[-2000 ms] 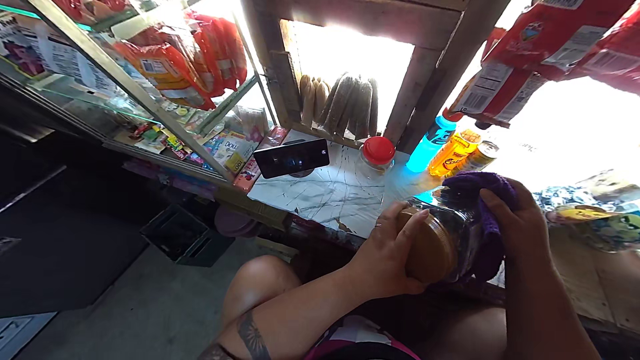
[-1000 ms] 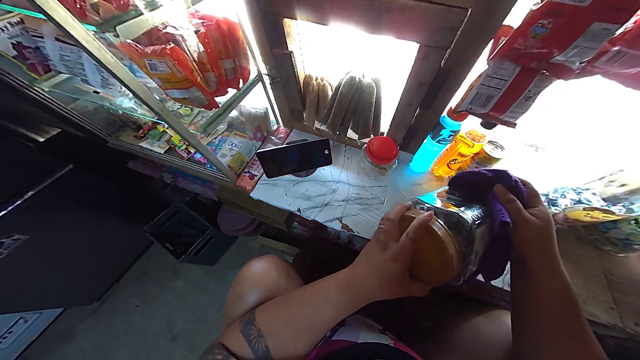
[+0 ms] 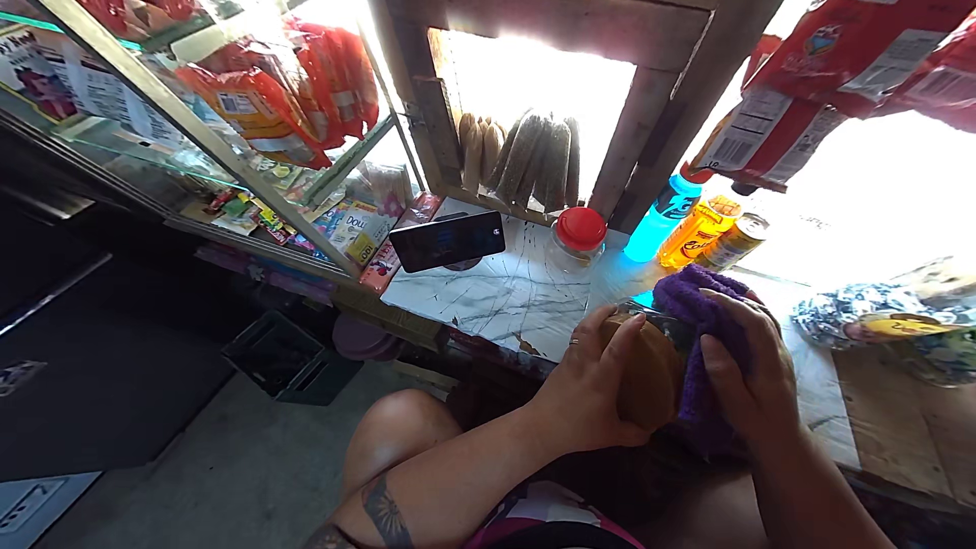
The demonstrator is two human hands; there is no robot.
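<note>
Above my lap, at the counter's near edge, a clear jar with a brown lid or base lies tilted between my hands. My left hand grips its brown end, fingers spread around the rim. A purple terry cloth is bunched over the jar's other end, and my right hand presses it there. Cloth and fingers hide much of the jar. Just beyond, a clear jar with a red lid stands on the marbled counter, near a blue drink bottle.
A smartphone is propped at the counter's left. An orange drink bottle and a can stand beyond my hands. Red packets hang at upper right. A glass display case is at left, a dark crate on the floor.
The purple cloth and my right hand have shifted a little on the jar. My left hand still holds the brown end.
</note>
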